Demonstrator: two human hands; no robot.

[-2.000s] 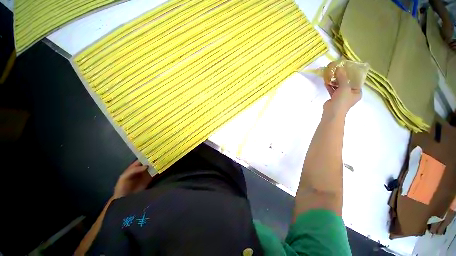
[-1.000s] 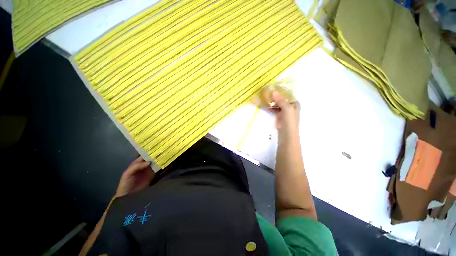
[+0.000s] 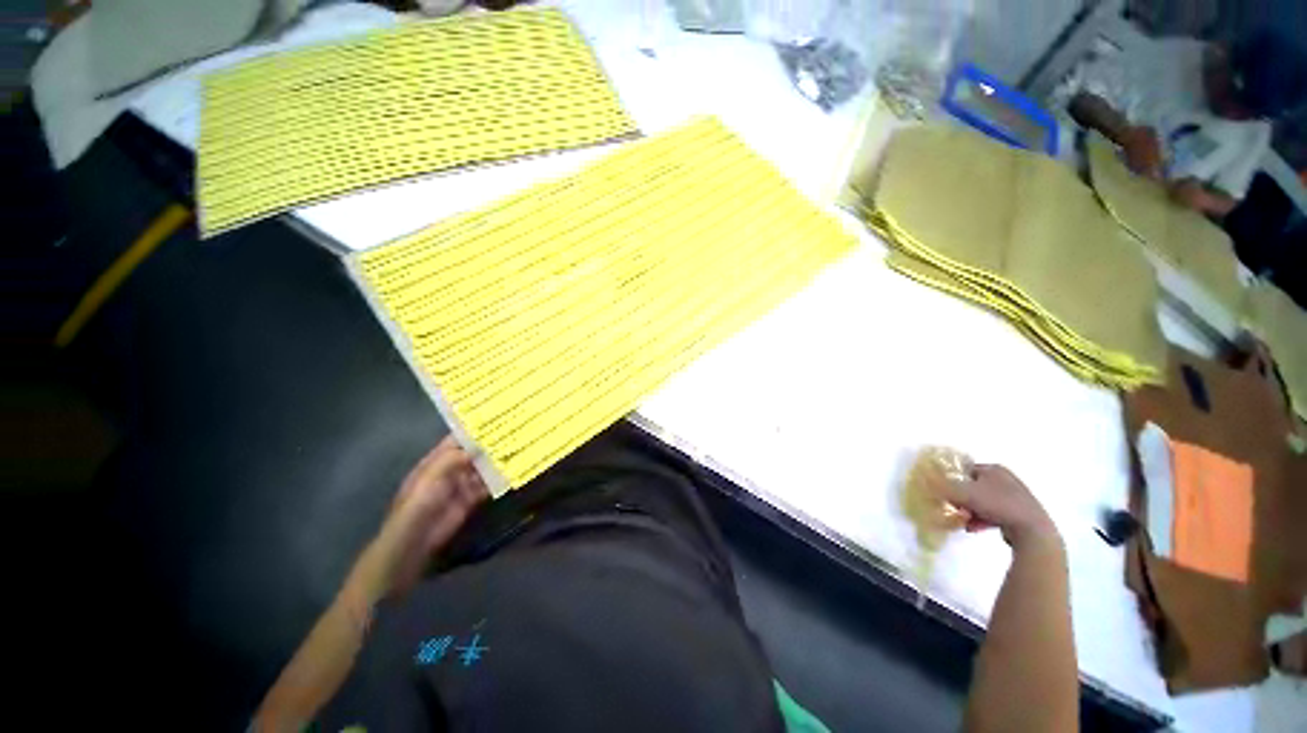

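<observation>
A carrier board (image 3: 424,375) lies aslant on the white table, its near-left corner past the table edge. Rows of yellow-faced strips (image 3: 609,294) cover it. My left hand (image 3: 442,494) is at that near corner, fingers at the board's edge; its exact hold is partly hidden. My right hand (image 3: 999,504) holds the translucent amber glue bottle (image 3: 935,490) over the table near its front edge, away from the strips, with the narrow tip pointing down toward the edge.
A second board of yellow strips (image 3: 416,108) lies behind to the left. Olive-tan panels (image 3: 1003,236) are stacked at the right, near brown leather pieces (image 3: 1197,609) with an orange tag (image 3: 1211,511). A blue-rimmed tray (image 3: 999,108) and bags of hardware (image 3: 820,72) lie behind. Another person's hand (image 3: 1135,141) shows far right.
My right hand has moved with the bottle from the strips' near edge to the right, toward the table's front edge. The view has shifted, showing more of the back. My left hand stays at the corner.
</observation>
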